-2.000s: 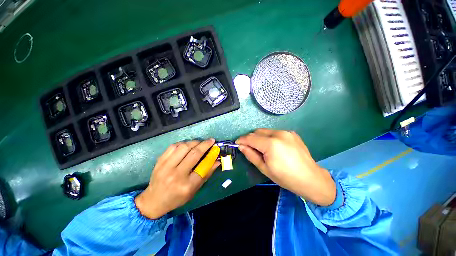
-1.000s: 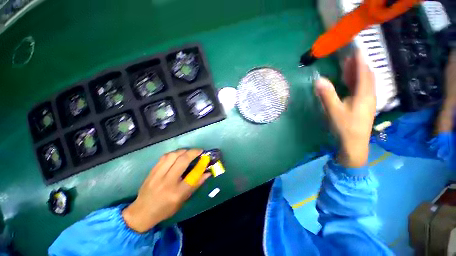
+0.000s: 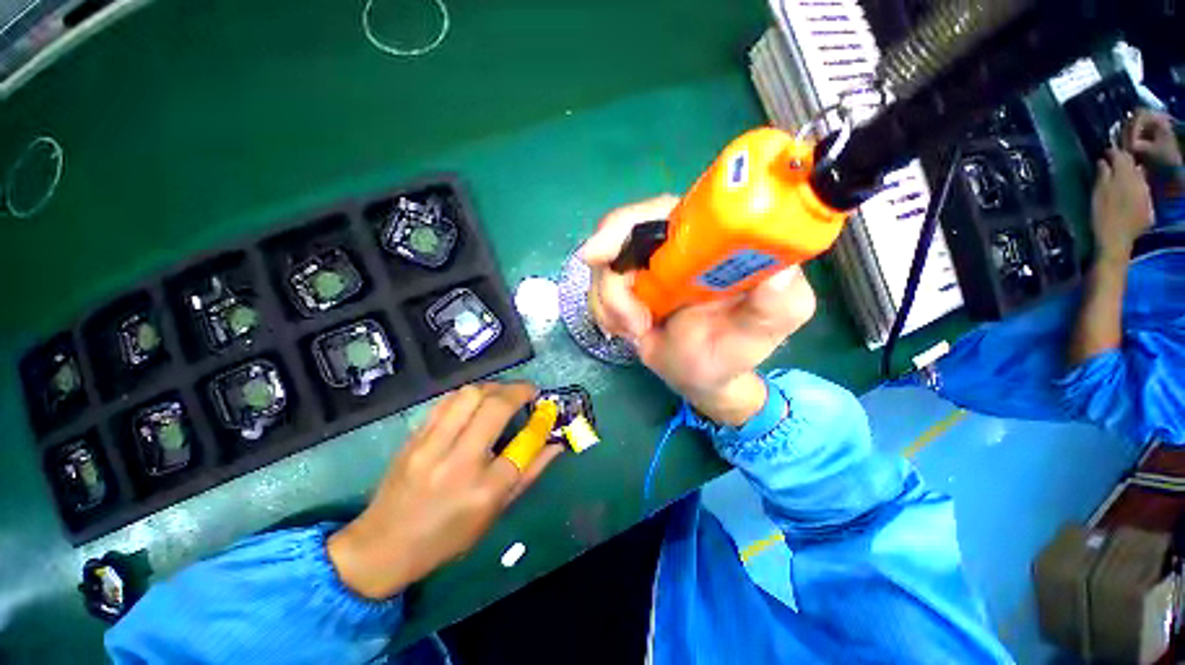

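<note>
My right hand [image 3: 708,318] is closed around the orange electric screwdriver [image 3: 747,221], which is held over the round screw dish [image 3: 580,309] and hides most of it. The screwdriver's tip is hidden behind the hand. My left hand [image 3: 448,474], with a yellow finger cot [image 3: 526,442], holds a black device housing [image 3: 568,405] low over the mat, left of and below the dish. A yellow and white piece [image 3: 581,434] shows at the housing's lower edge.
A black component tray [image 3: 280,351] with housings lies at left, a loose housing [image 3: 111,585] below it. A round white piece [image 3: 535,300] sits between tray and dish. White slotted trays [image 3: 897,221] stand at right. Another person's hands [image 3: 1124,188] work at far right.
My right hand has left the housing, reached right and taken hold of the orange screwdriver, now brought left over the dish. My left hand still holds the housing. The view has shifted.
</note>
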